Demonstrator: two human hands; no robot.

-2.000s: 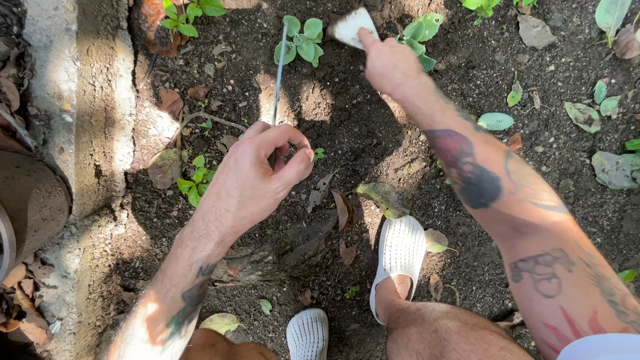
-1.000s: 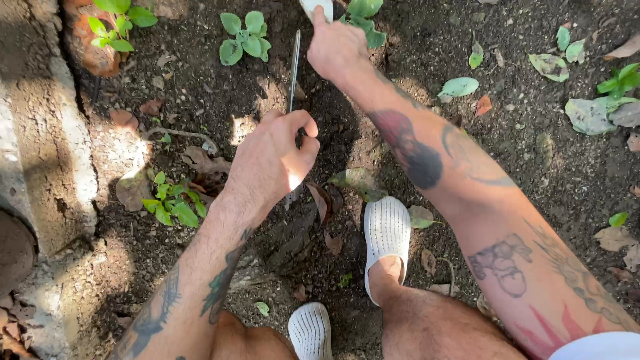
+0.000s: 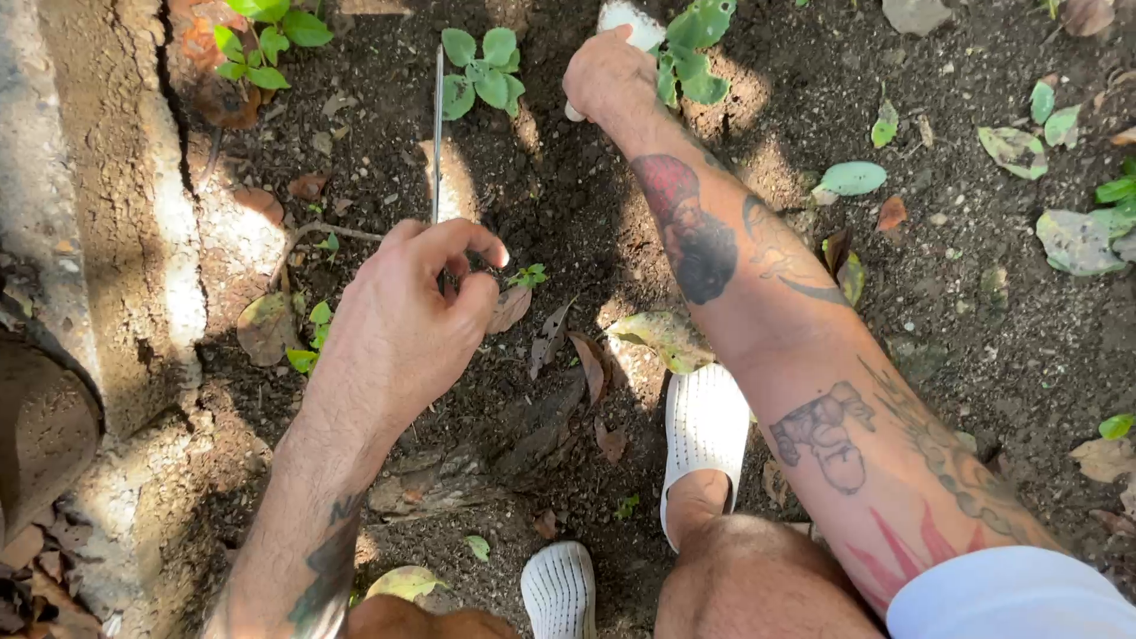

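Observation:
My left hand (image 3: 413, 297) is closed around a thin metal rod (image 3: 437, 133), which points up the view beside a small broad-leaved plant (image 3: 488, 75). A tiny green seedling (image 3: 530, 276) grows just right of its fingers. Farther up, my right hand (image 3: 612, 75) grips a white object (image 3: 632, 22) with a flat end; its handle end pokes out at the left of the fist, and the fingers hide the rest. Right beside that object stands another leafy plant (image 3: 697, 53). Dark soil (image 3: 568, 195) lies between the two hands.
A rough concrete edge (image 3: 98, 177) runs down the left side, with a round brown pot (image 3: 44, 435) by it. Green shoots (image 3: 266, 40) grow at the upper left. Dry leaves (image 3: 661, 337) and a root (image 3: 453, 484) lie near my white perforated clogs (image 3: 706, 426).
The view has shifted a little. My right hand with the white object has moved down toward me, compared with two seconds ago. The left hand still holds the rod.

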